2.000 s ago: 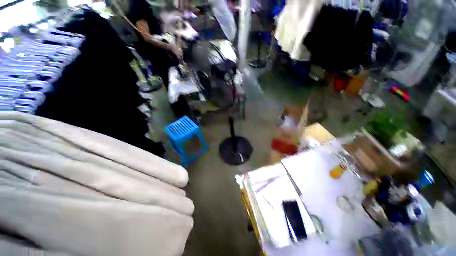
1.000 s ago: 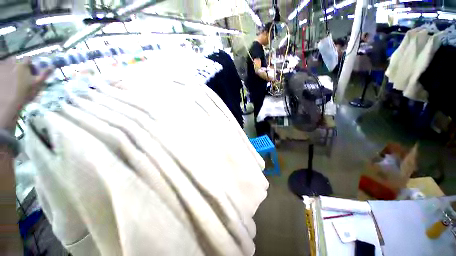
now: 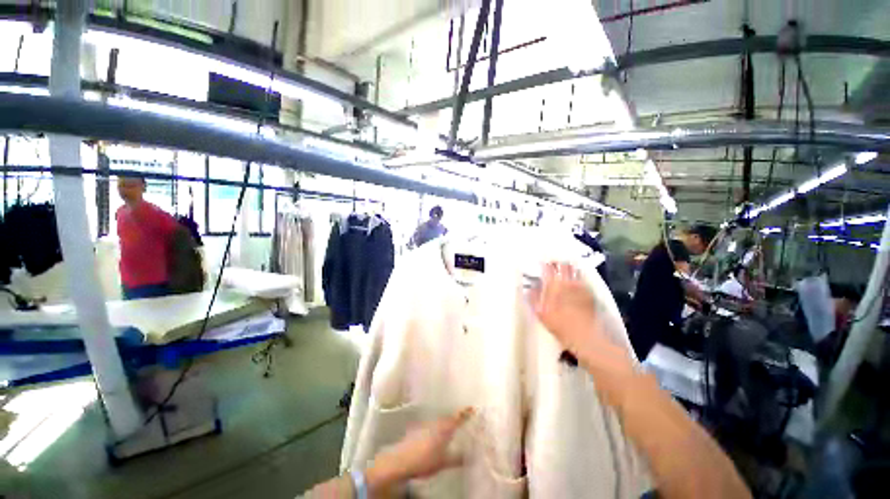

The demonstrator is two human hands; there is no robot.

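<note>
A cream jacket [image 3: 444,361] hangs upright in front of me, its front towards me and its neck open. A black neck label [image 3: 469,262] shows inside the collar. My right hand [image 3: 566,304] is raised against the jacket's upper front, on the right side; a small greyish spot by its fingertips is too blurred to name. My left hand [image 3: 424,450] comes from below, its fingertips at the middle of the front near the placket. Whether either hand pinches the cloth cannot be told.
A grey rail [image 3: 293,151] runs overhead, with more cream garments behind the jacket. Dark jackets [image 3: 357,271] hang further back. A person in red [image 3: 146,239] stands left beyond a white-topped table [image 3: 185,314]. A person in black [image 3: 659,287] works at the right.
The view has swung left and up, away from the stool and the paper-covered table. A hand was up at the rail's hangers; now both hands are at one jacket's front.
</note>
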